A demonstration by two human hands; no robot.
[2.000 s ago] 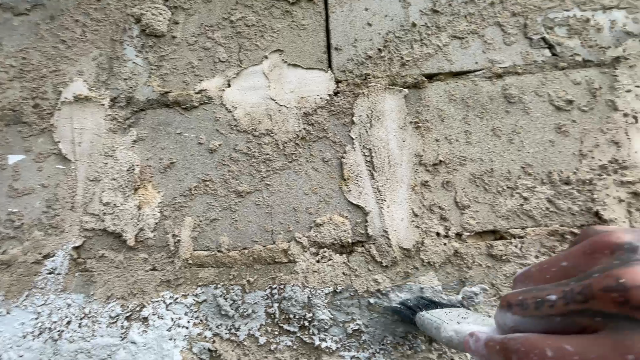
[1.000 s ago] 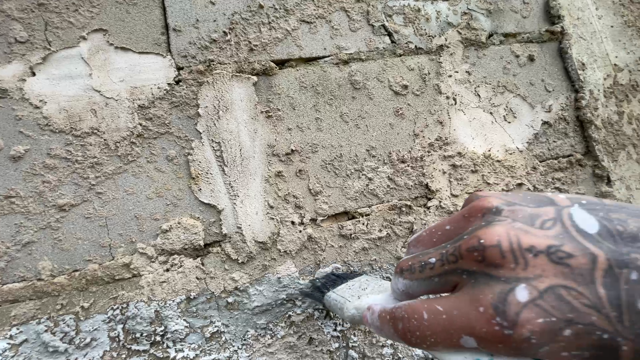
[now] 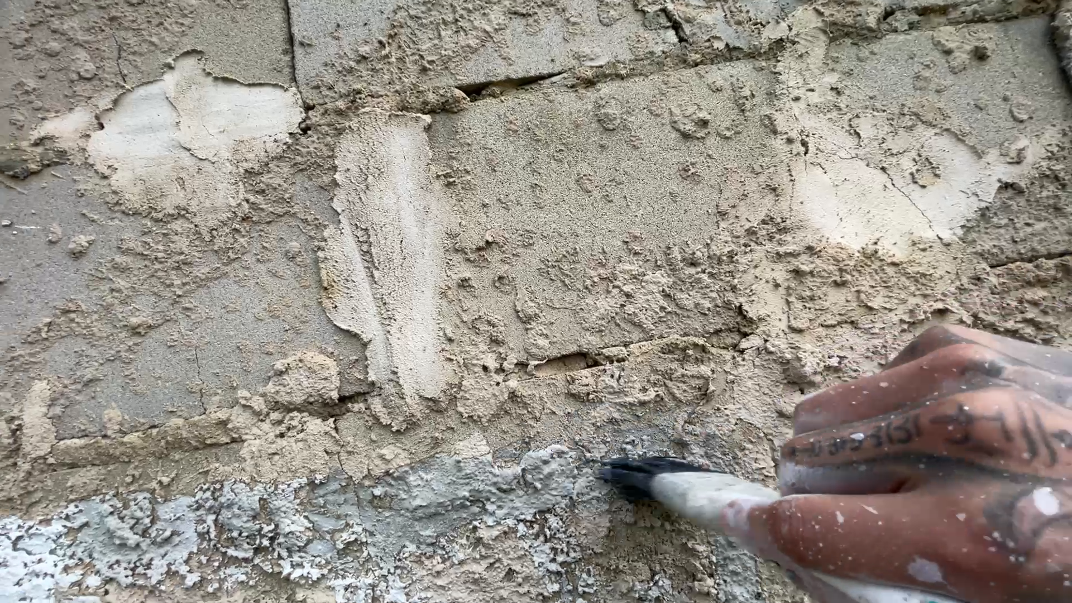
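At the lower right, my right hand point(image 3: 930, 469), spotted with white paint, is closed around a paintbrush point(image 3: 712, 496). The brush points left, and its dark bristles touch the rough block wall point(image 3: 586, 201) near the upper edge of a grey-white painted band point(image 3: 469, 502). The brush's pale front part is coated with paint, and the rest of it is partly hidden by my fingers. My left hand is out of view.
Crumbly mortar joints run between the grey blocks. Smooth pale mortar patches point(image 3: 402, 251) stand out on the wall, with another point(image 3: 900, 188) at the upper right. A narrow gap point(image 3: 565, 363) lies in the joint above the brush.
The view has shifted right along the wall since the first frame. The brush is farther right along the wall, past the tall pale mortar patch, still in my right hand.
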